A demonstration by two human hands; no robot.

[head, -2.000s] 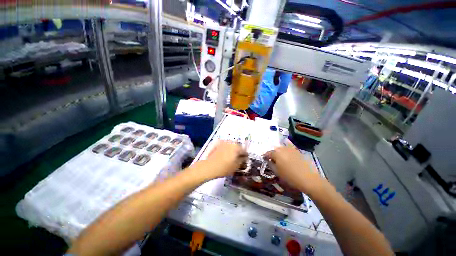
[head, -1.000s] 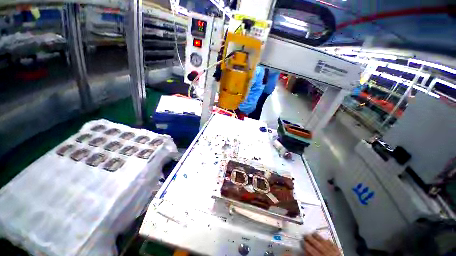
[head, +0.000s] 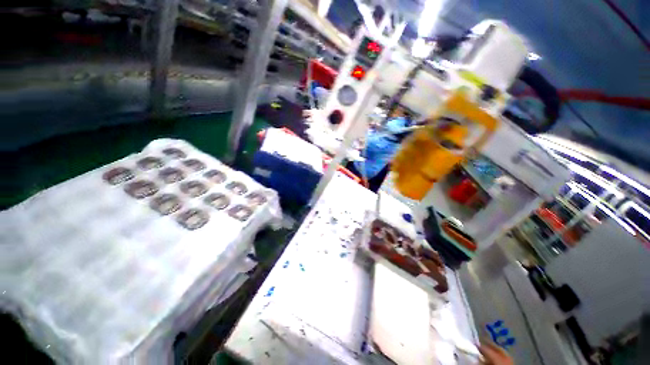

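The red-brown fixture block (head: pixel 405 254) sits toward the back of the white press table, below the yellow-orange press head (head: pixel 429 158). Its ring seats are too blurred to read. A flat pale slide plate (head: pixel 400 314) lies in front of the block. Only a small, blurred part of my right hand (head: pixel 494 353) shows at the bottom edge, by the table's right front corner; its fingers cannot be read. My left hand is out of the picture.
A white pocketed tray (head: pixel 85 249) at left holds rows of ring-shaped parts (head: pixel 192 217). A blue crate (head: pixel 289 167) stands behind it. Dark bins (head: pixel 449 239) are behind the block. A control panel (head: pixel 351 89) stands left of the head. A blue-clothed person (head: pixel 385 146) is behind.
Both hands left the block; my left hand went out of view and my right moved to the table's front right. The block slid back toward the head, exposing the pale plate. The view tilted.
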